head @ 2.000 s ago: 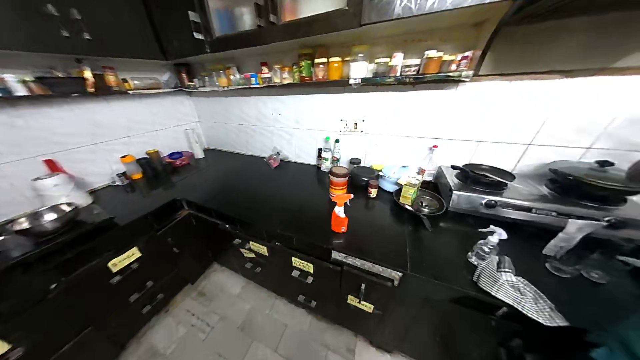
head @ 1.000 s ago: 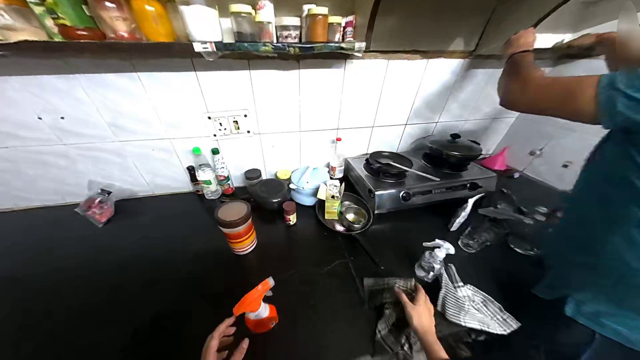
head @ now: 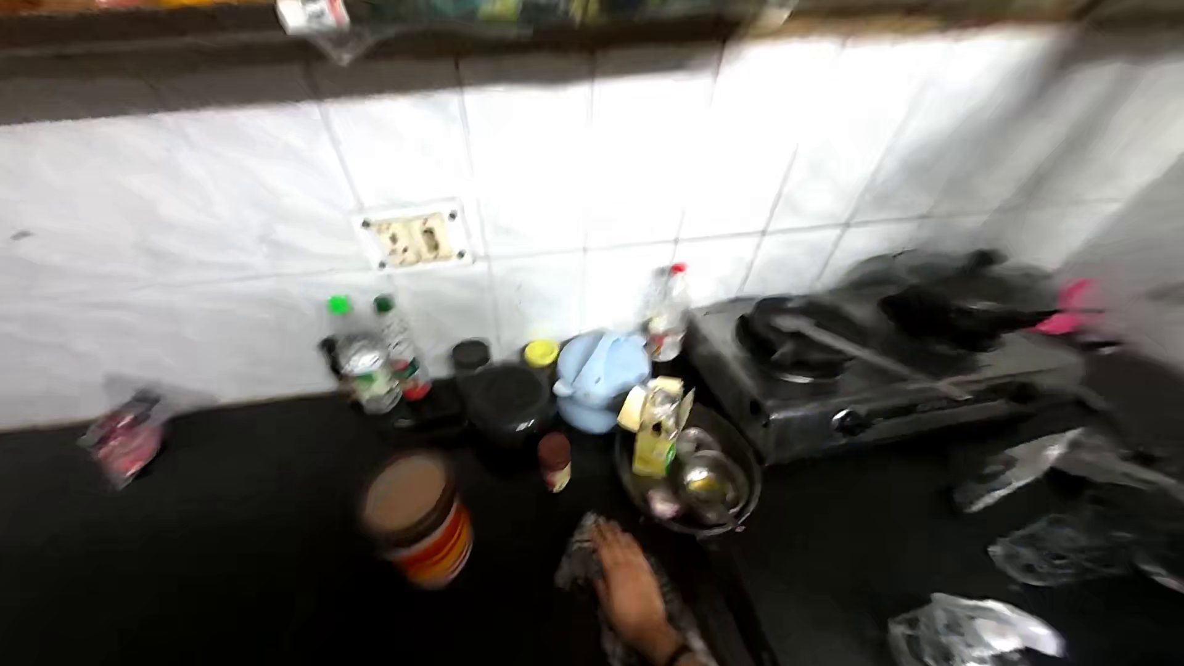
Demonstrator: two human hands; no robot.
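My right hand [head: 629, 578] presses on a grey patterned cloth [head: 581, 555] on the black countertop, just left of a dark frying pan [head: 754, 472]. The fingers lie over the cloth; blur hides how firmly they hold it. A steel bowl [head: 710, 479] and a yellow carton [head: 655, 444] are in the pan. Above the hand stands a small jar with a brown lid [head: 555, 461]. An orange striped container with a brown lid [head: 421, 523] is to its left. My left hand is out of view.
Bottles [head: 368, 370], a black lidded pot [head: 506, 402] and a light-blue bowl [head: 599, 379] line the tiled wall. At right is a gas stove [head: 832, 407] with pans. Clear plastic items [head: 1054, 546] lie below it, and a crumpled plastic bag [head: 127, 442] at far left.
My right hand and the cloth have moved up the counter, beside the pan. My left hand, the orange spray bottle and the other person have left the view. The view is nearer the counter.
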